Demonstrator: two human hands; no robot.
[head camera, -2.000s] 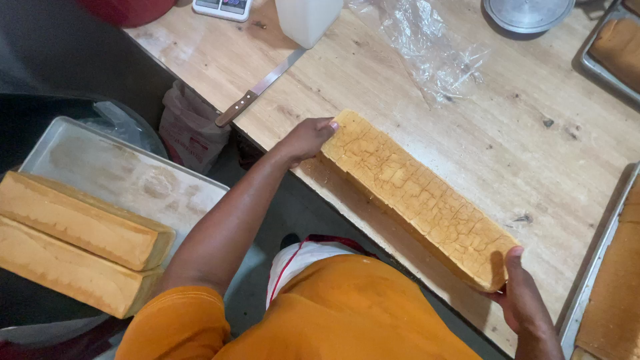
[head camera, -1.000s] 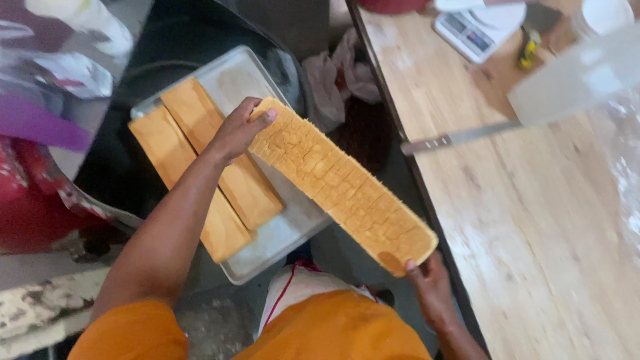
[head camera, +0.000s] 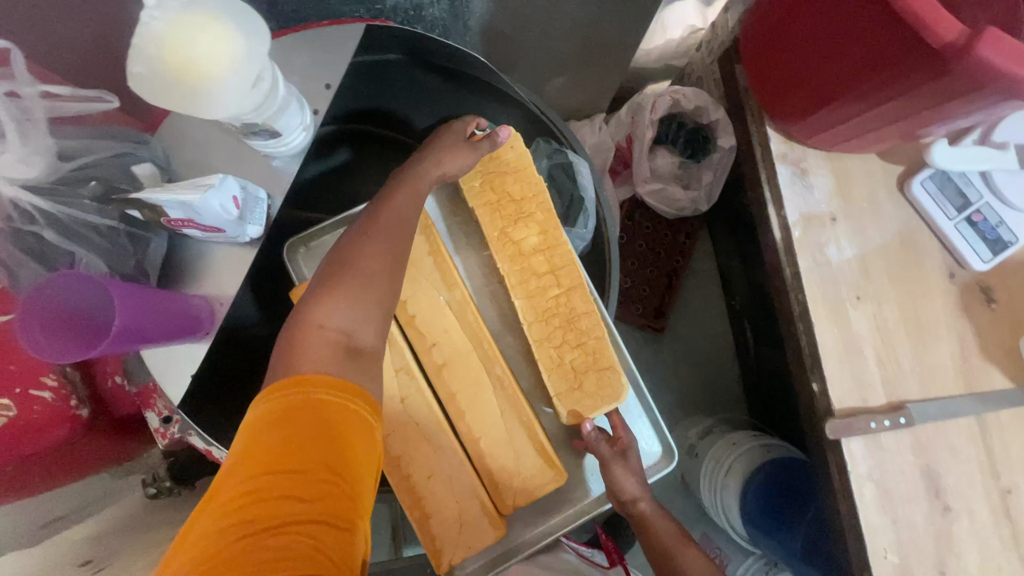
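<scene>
A long loaf of bread (head camera: 552, 280) with a cracked golden face is held between my two hands, above the right part of a metal baking tray (head camera: 652, 432). My left hand (head camera: 460, 148) grips its far end, thumb on top. At the near end, my right hand (head camera: 616, 456) holds the loaf with the thumb at its edge and the fingers partly hidden. Two more long loaves lie side by side on the tray, the middle one (head camera: 480, 368) and the left one (head camera: 436, 464), partly covered by my left arm.
The tray rests over a large round black container (head camera: 360, 104). To the left stand a purple plastic cup (head camera: 112, 316), a white packet (head camera: 212, 208) and a white jug (head camera: 200, 60). On the wooden table at right are a knife (head camera: 920, 412), a digital scale (head camera: 968, 212) and a red tub (head camera: 872, 72).
Both hands have carried the held loaf from over the wooden table to above the tray, beside the two loaves. The view has swung left.
</scene>
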